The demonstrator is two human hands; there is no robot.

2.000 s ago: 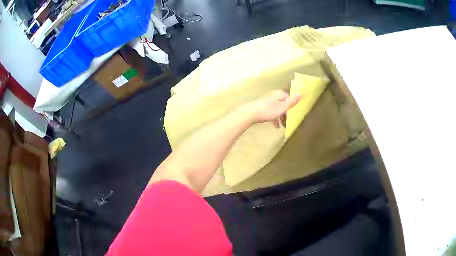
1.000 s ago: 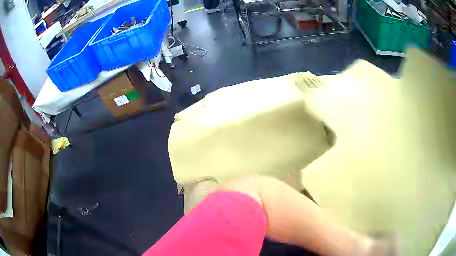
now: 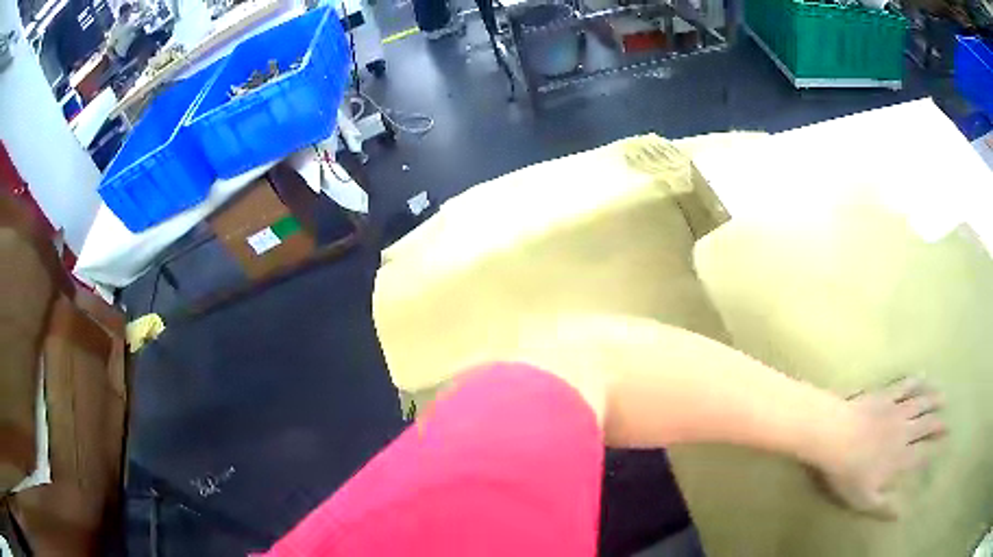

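A large khaki fabric panel (image 3: 806,272) lies over the white table top (image 3: 806,163) and hangs down over its near left edge. My left hand (image 3: 880,446) lies flat on this panel at the lower right, palm down and fingers spread. A layered stack of khaki panels (image 3: 544,239) stands beside the table, in the middle of the view, its near part hidden by my arm and sleeve. My right hand is out of the picture.
Blue crates (image 3: 267,98) stand on a side table at the upper left, with a cardboard box (image 3: 256,223) below. A green crate (image 3: 828,44) stands on the dark floor at the back right. Brown material (image 3: 76,403) is at the left edge.
My left hand has moved right from the stack to the table. The panel that was lifted and blurred now lies over the table top. The yellow underside seen earlier no longer shows.
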